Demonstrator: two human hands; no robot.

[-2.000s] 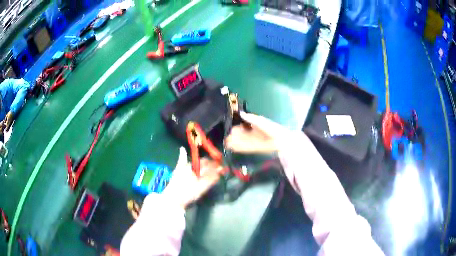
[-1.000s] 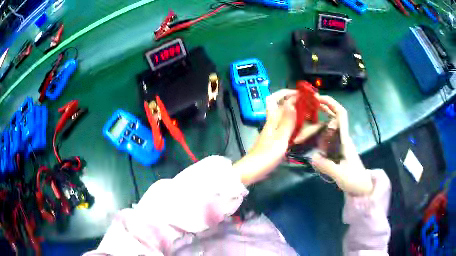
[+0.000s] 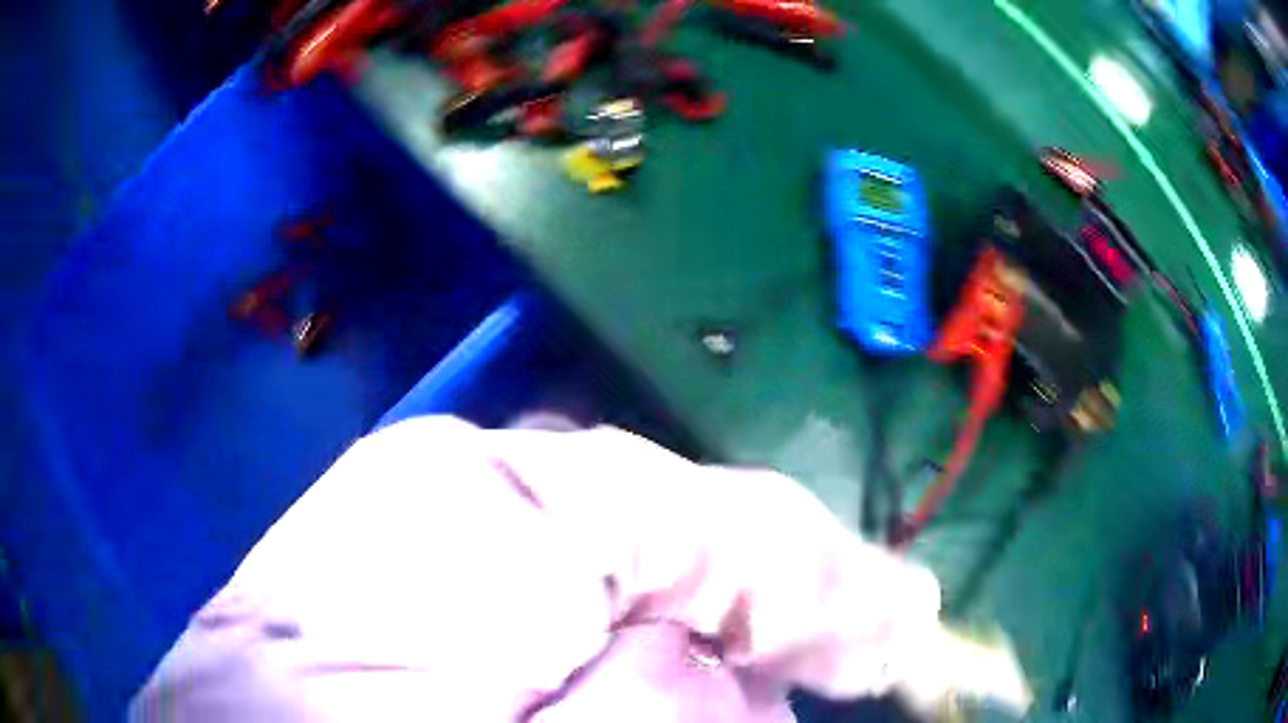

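A blue battery tester (image 3: 881,254) with a small dark green screen lies on the green bench. To its right a red clamp (image 3: 992,318) stands at a black test box (image 3: 1052,304), which has a brass-coloured terminal (image 3: 1095,407) at its lower end. A red cable and black cables run down from them. My left sleeve fills the lower middle. My left hand (image 3: 985,670) is a small pale blur at the bottom right, below the tester; its fingers and anything in it cannot be made out. My right hand is out of the picture.
Tangled red and black clamp leads (image 3: 565,57) lie at the bench's top edge, beside a yellow-and-metal connector (image 3: 607,156). A large blue bin (image 3: 156,381) stands at the left, with small red pieces inside. A blurred dark box (image 3: 1165,622) is at the lower right.
The view has swung left and turned, and is blurred. The blue bin now shows. The red clamp held between both hands and my right hand are no longer seen.
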